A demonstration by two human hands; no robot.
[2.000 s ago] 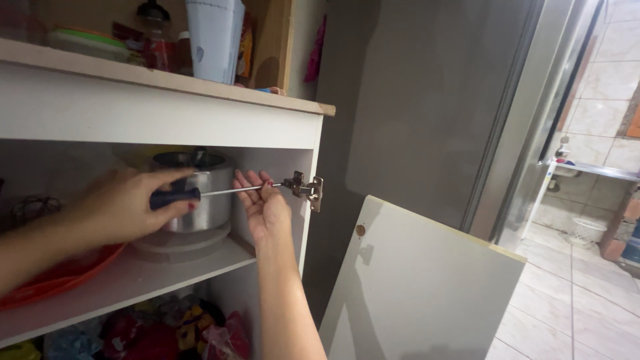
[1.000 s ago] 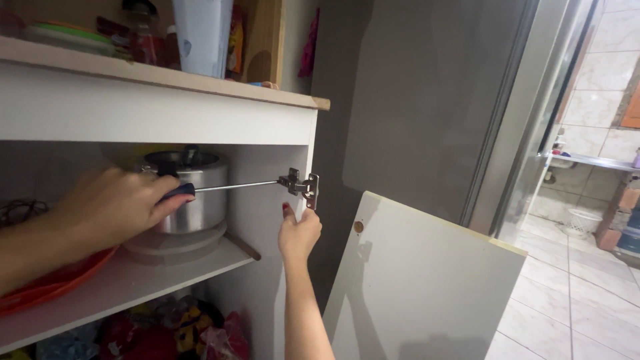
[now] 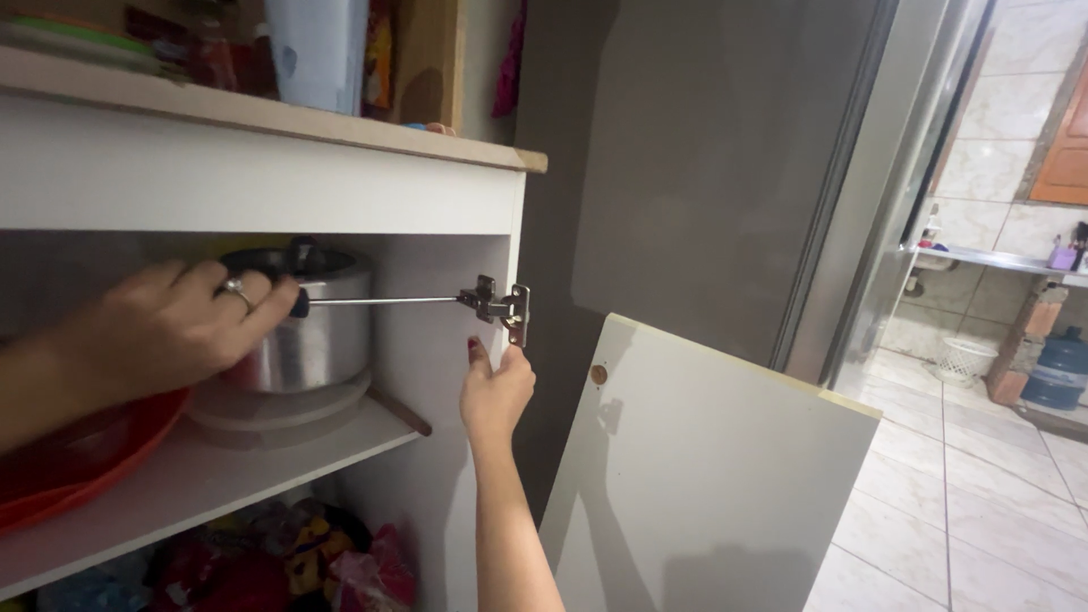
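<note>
My left hand (image 3: 183, 327), with a ring on one finger, is closed around the dark handle of a screwdriver (image 3: 382, 301). The shaft runs level to the right, and its tip meets a metal cabinet hinge (image 3: 497, 308) at the front edge of the cabinet's white side panel (image 3: 442, 501). Just below the hinge is my right hand (image 3: 495, 391), its fingertips at the lower end of the hinge plate; whether they grip it is unclear. Behind the screwdriver an aluminium pressure cooker (image 3: 319, 340) stands on the shelf.
A detached white door panel (image 3: 722, 476) with a round hole leans at the right, before a grey refrigerator (image 3: 697, 187). A red plastic basin (image 3: 110, 450) lies on the shelf (image 3: 314, 476) at left. The wooden countertop edge (image 3: 340, 132) juts out above; bagged items (image 3: 255, 561) fill the space below.
My right hand has moved from the screwdriver's shaft to below the hinge. The screwdriver, angled upward to the right two seconds ago, is now nearly level.
</note>
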